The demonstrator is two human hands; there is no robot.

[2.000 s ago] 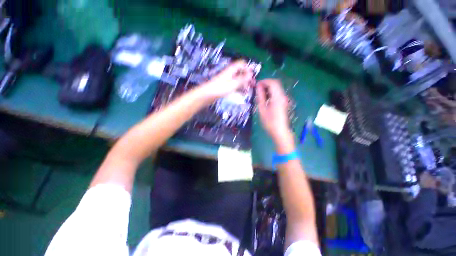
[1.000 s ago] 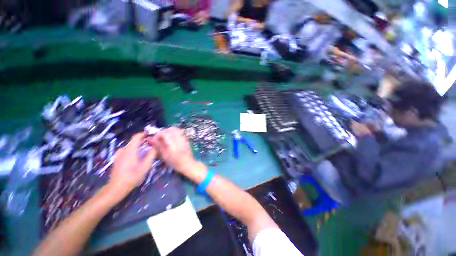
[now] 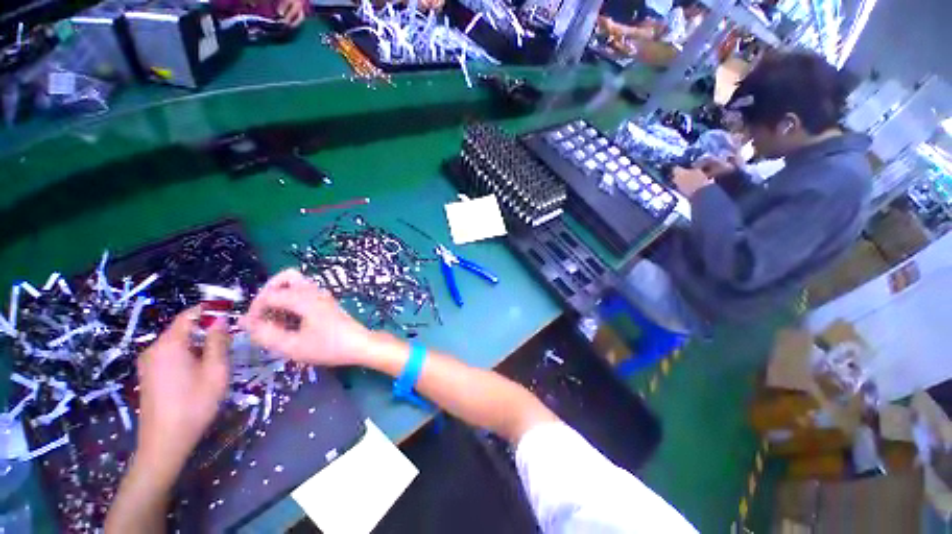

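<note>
My left hand [image 3: 183,381] is over the black work mat [image 3: 303,443], its fingers closed on a small part [image 3: 220,302] with white and red on it. My right hand [image 3: 298,321] is beside it, fingertips bent and close to the small part; whether it grips anything cannot be told. Loose white strips [image 3: 78,334] lie heaped on the mat's left. Tiny red and silver bits [image 3: 89,459] lie at the mat's front left. A pile of dark leads with metal ends [image 3: 371,269] lies on the green bench right of the mat.
Blue-handled nippers [image 3: 465,273] and a pale paper note [image 3: 475,219] lie right of the pile. Stacked fixtures [image 3: 512,172] and a black tray of white squares [image 3: 605,172] stand beyond. Another paper [image 3: 357,485] hangs at the bench edge. A person [image 3: 778,198] sits at the right.
The view has swung right and steadied, so the mat sits further left and the seated person shows clearly. Both hands stay close together over the mat.
</note>
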